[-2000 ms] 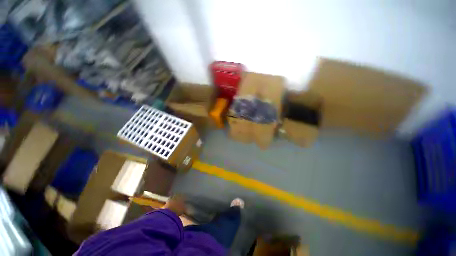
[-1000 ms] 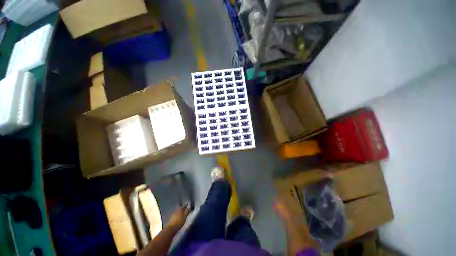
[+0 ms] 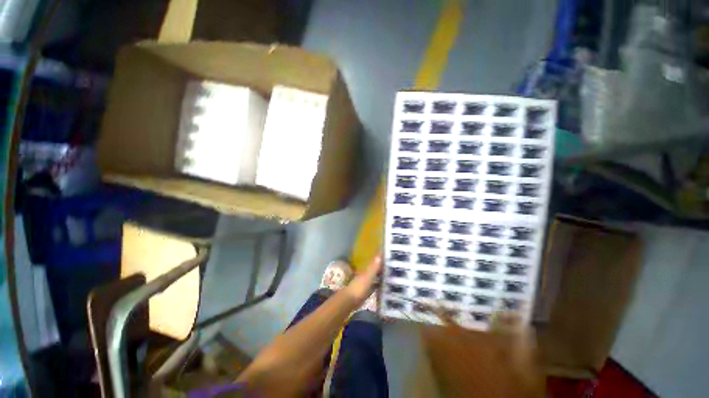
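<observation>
A white packing tray (image 3: pixel 465 214) with rows of small dark parts lies in front of me, right of centre. My left hand (image 3: pixel 367 283) is at the tray's lower left edge, with its fingertips against or very near the side. My right hand (image 3: pixel 486 330) is blurred and lies over the tray's near edge, with some fingers over the last row. Blur and the tray's rim hide whether either hand grips it. What is under the tray is hidden.
An open carton (image 3: pixel 144 124) with white trays stands at the left. A metal-framed chair or stool (image 3: pixel 159 280) is at the lower left. A brown carton (image 3: pixel 595 291) and a red object (image 3: pixel 579 387) are at the lower right. A loaded rack (image 3: pixel 645 97) stands at the upper right, and a yellow line (image 3: pixel 440 47) crosses the floor.
The view has turned and come closer to the white tray, which looks larger. Both hands have moved from apart, low in the picture, to the tray's edges.
</observation>
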